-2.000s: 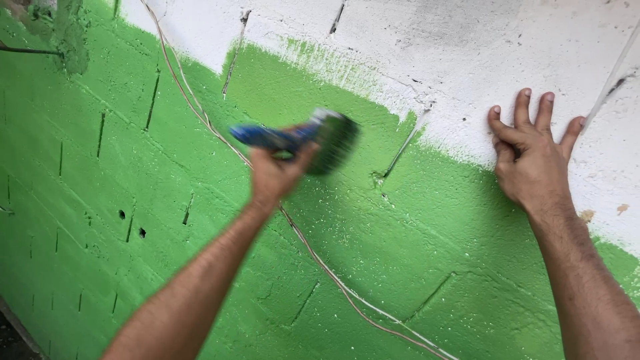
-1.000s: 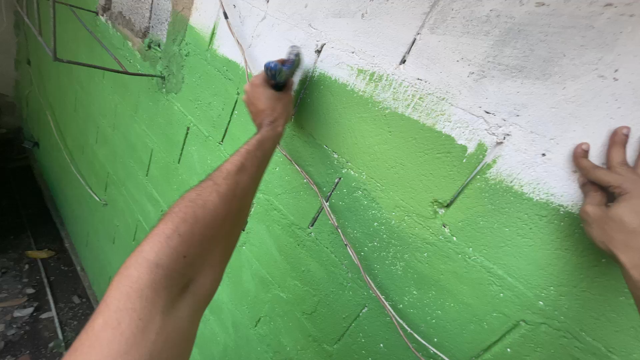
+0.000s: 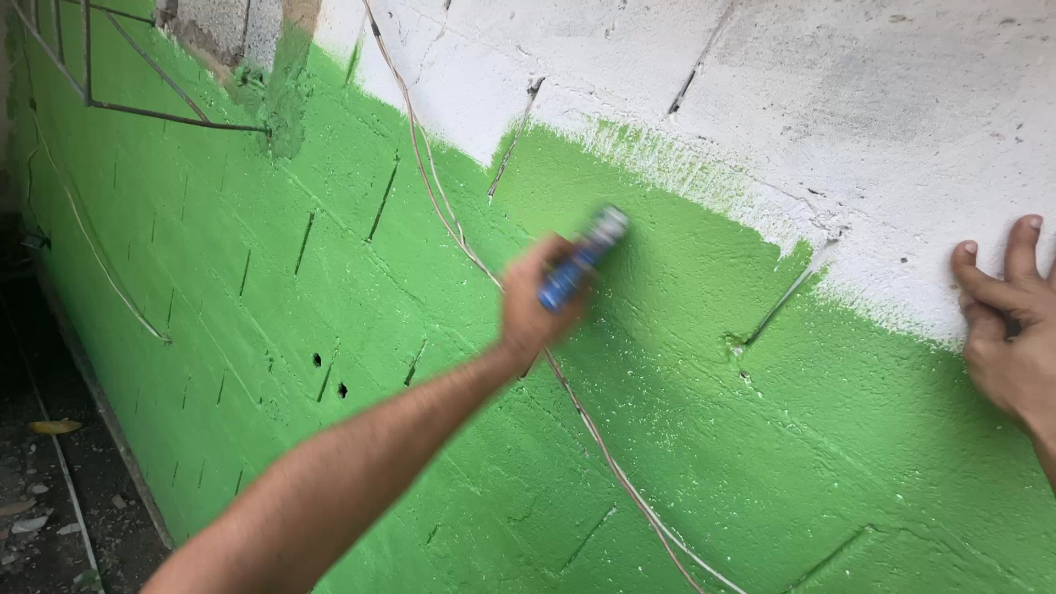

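My left hand (image 3: 540,293) is closed around the blue handle of a paintbrush (image 3: 577,260), blurred by motion, in front of the block wall. Its bristles are mostly hidden or blurred; a pale ferrule shows at the upper end. Green paint (image 3: 676,247) covers the lower wall, lighter around the brush, and meets the white upper part (image 3: 825,107) along a ragged, streaky edge. At the right edge of the view, my right hand (image 3: 1011,330) rests on the wall with fingers apart, near where white meets green, holding nothing.
Thin twin wires (image 3: 429,165) run down the wall, passing behind my left hand. A metal rod frame (image 3: 173,124) juts out at the upper left, beside bare block (image 3: 223,33). Another cable (image 3: 91,239) hangs farther left. Debris and a yellow leaf (image 3: 55,426) lie on the dark ground.
Since one second ago, my left hand with the brush has moved down and right, from near the upper paint edge to over the green area. The view has swung left since two seconds ago.
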